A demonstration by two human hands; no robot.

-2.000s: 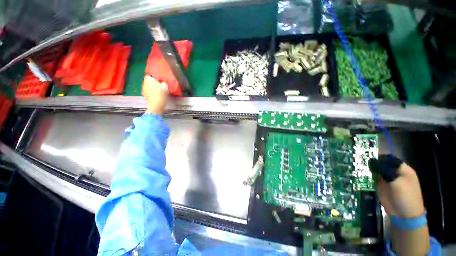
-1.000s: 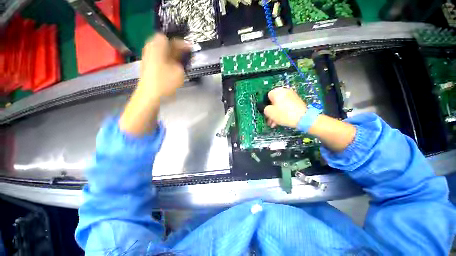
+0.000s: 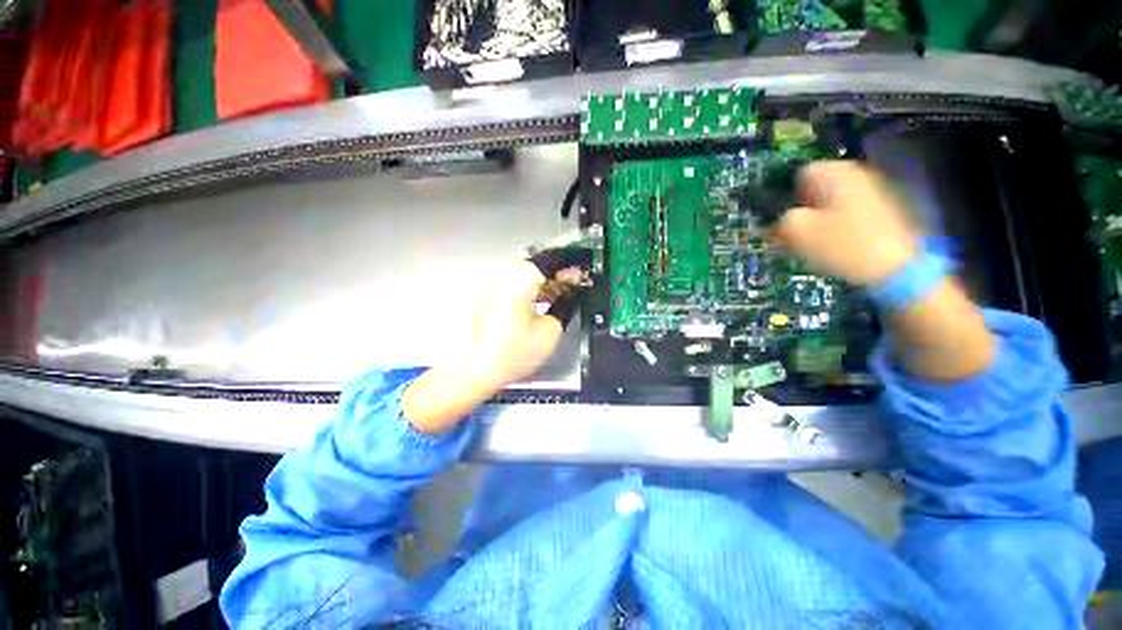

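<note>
The main circuit board (image 3: pixel 671 234), green and dense with parts, lies in its black carrier (image 3: pixel 599 357) in front of me. My left hand (image 3: pixel 511 314), with black finger cots, is at the carrier's left edge, fingertips close together; small things show at the fingertips, too blurred to name. My right hand (image 3: pixel 843 228), blurred, is over the upper right part of the board with black-covered fingertips pointing left; whether it holds anything is hidden. A green board strip (image 3: pixel 671 117) lies along the carrier's far side. Pale green clamps (image 3: pixel 722 400) sit at its near edge.
Behind the rail (image 3: pixel 406 105) stand a bin of silvery components (image 3: pixel 498 31), a mostly black middle bin (image 3: pixel 646 25) and a bin of green components (image 3: pixel 824 15). Red sheets (image 3: pixel 92 80) are at the far left. A shiny plate (image 3: pixel 295 271) lies left of the carrier. Another green board shows at the right edge.
My left hand has come down from the silvery bin to the carrier's left edge. My right hand has moved from the board's middle to its upper right.
</note>
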